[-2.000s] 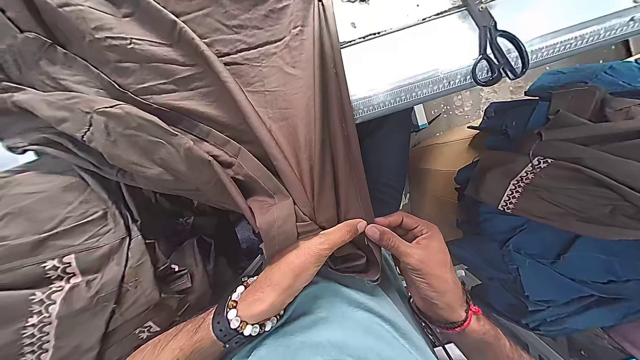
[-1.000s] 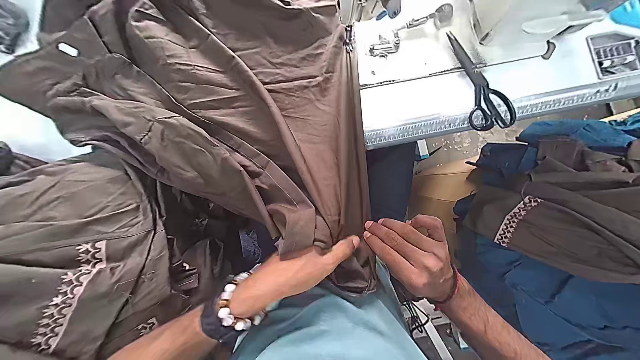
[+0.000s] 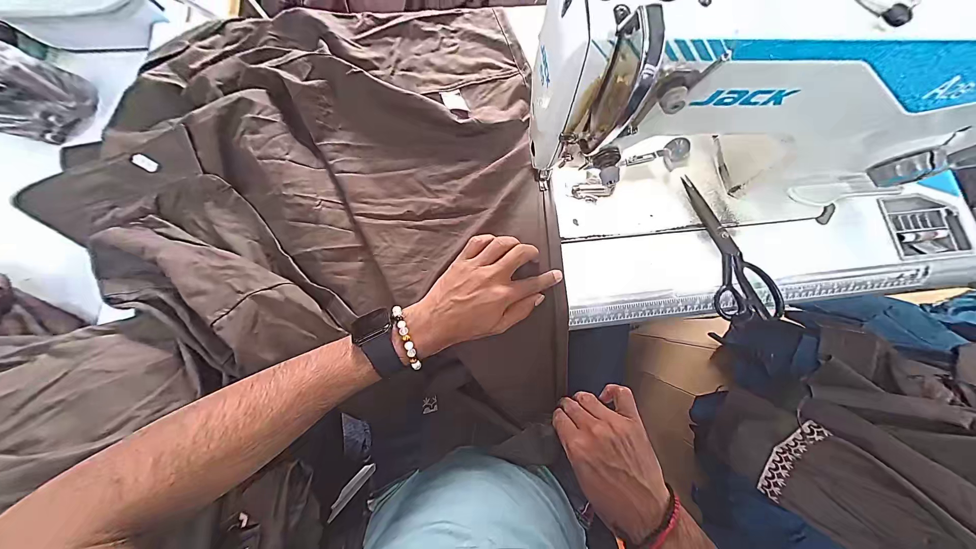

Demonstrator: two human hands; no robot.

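Note:
A brown garment [image 3: 427, 175] spreads over the sewing machine's bed, its right edge running up to the needle area of a white and blue Jack sewing machine [image 3: 762, 107]. On the cloth near that edge lies my left hand [image 3: 492, 290], palm down, fingers spread, index finger reaching the edge. My right hand [image 3: 610, 450] pinches the same edge lower down, near my lap; its fingertips are partly hidden by the cloth. Whether the presser foot [image 3: 543, 179] is down on the cloth, I cannot tell.
Black-handled scissors [image 3: 736, 267] lie on the machine bed, handles over the ruler-marked front edge [image 3: 648, 309]. At the lower right is a pile of brown and blue garments [image 3: 877, 457] beside a cardboard box [image 3: 663, 366]. More brown cloth [image 3: 69, 404] lies at the left.
My left hand has left its place beside my right hand and moved up the cloth toward the needle. The view has shifted, showing more of the machine.

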